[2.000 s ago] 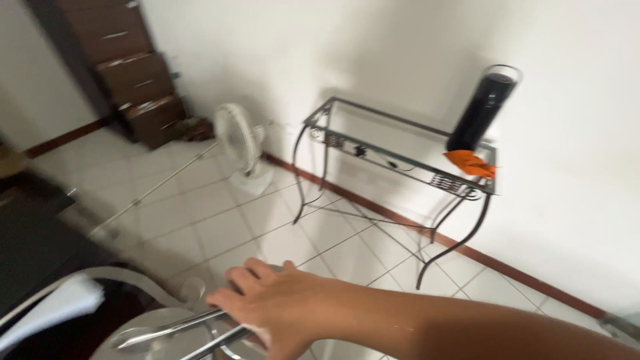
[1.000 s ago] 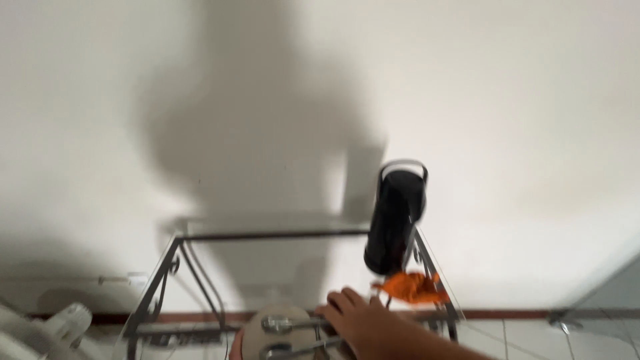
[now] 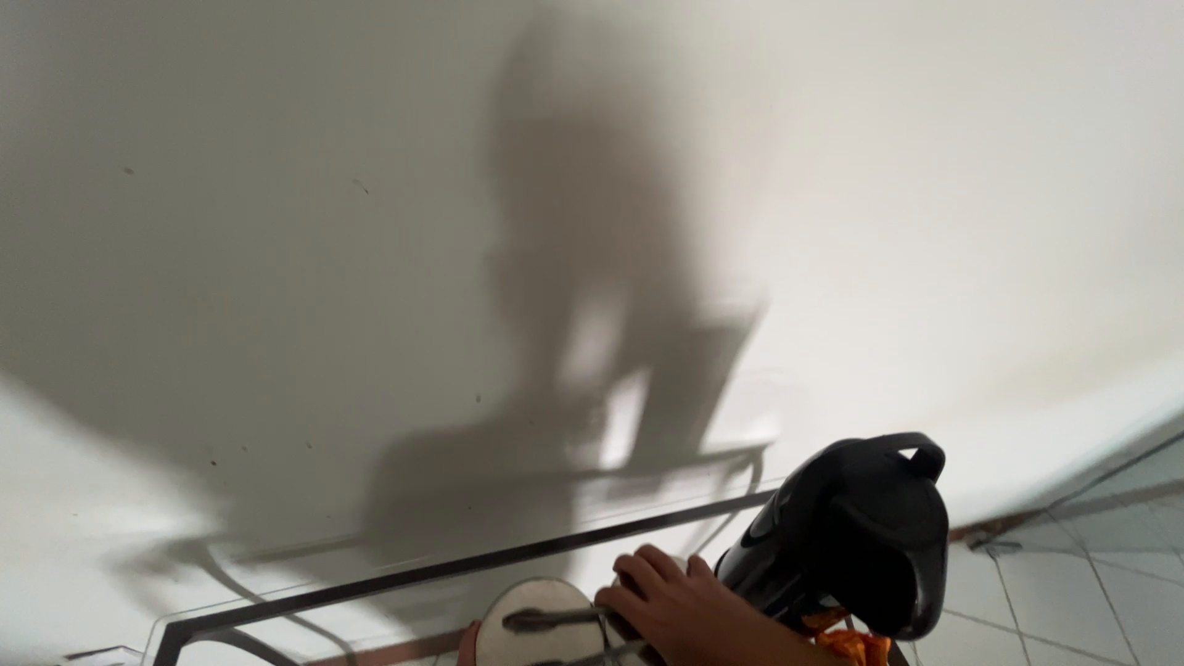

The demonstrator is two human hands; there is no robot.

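Note:
At the bottom edge, my right hand [image 3: 684, 606] is closed around long metal utensils, which look like tongs [image 3: 546, 618]. Their rounded ends lie over a pale round container [image 3: 518, 597]. A finger of my left hand [image 3: 469, 645] shows against the container's left side; the rest of that hand is out of frame. Part of another pale round thing shows behind my right fingers. To the right of my right hand stands a black vacuum flask with a handle [image 3: 856, 536]. Crumpled orange material [image 3: 856, 645] lies at its base.
The dark metal frame [image 3: 462, 562] of a glass-topped table runs along the wall [image 3: 879, 231], with a curved part at its left corner. My shadow falls on the wall. Floor tiles [image 3: 1045, 592] show at the lower right, and a glass pane stands at the right edge.
My right hand, with the metal utensils, has come from away from the table to beside the black flask. The view has swung to the wall and moved nearer the table.

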